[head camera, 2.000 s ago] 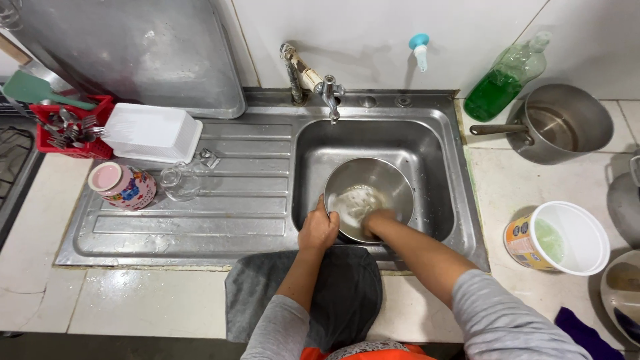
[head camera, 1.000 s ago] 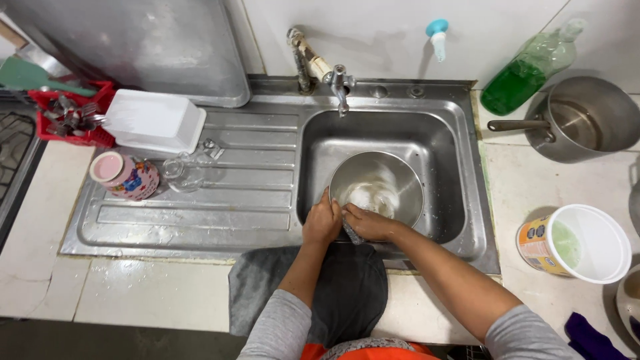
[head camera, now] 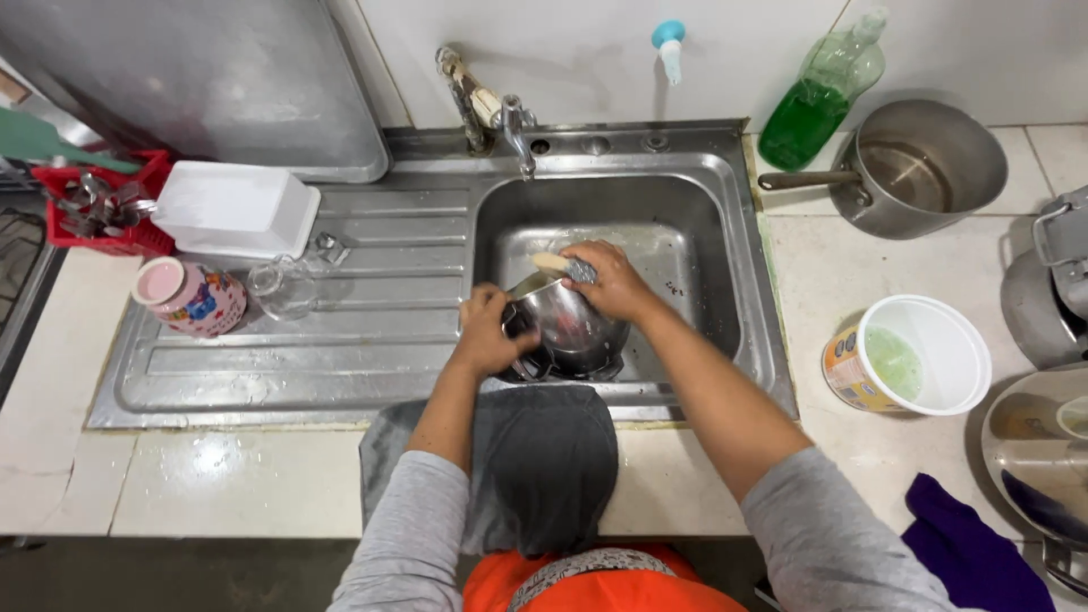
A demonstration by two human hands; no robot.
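A shiny metal pot is tilted on its side in the steel sink basin, its outer wall facing up. My left hand grips it at the left, by its rim and dark handle. My right hand holds a scouring pad, grey with a pale yellow part, against the pot's upper side. Above the basin is the metal tap; no stream of water shows from it. A dark grey cloth hangs over the counter edge below my hands.
On the drainboard are a white plastic container, a pink decorated jar and glassware. A red cutlery basket stands left. At right are a saucepan, a green-liquid bottle, a white tub and a purple cloth.
The pot, upright with its suds-streaked inside showing before, is now tipped onto its side. My right hand has moved from the pot's inside to its outside, and the pad now shows in it.
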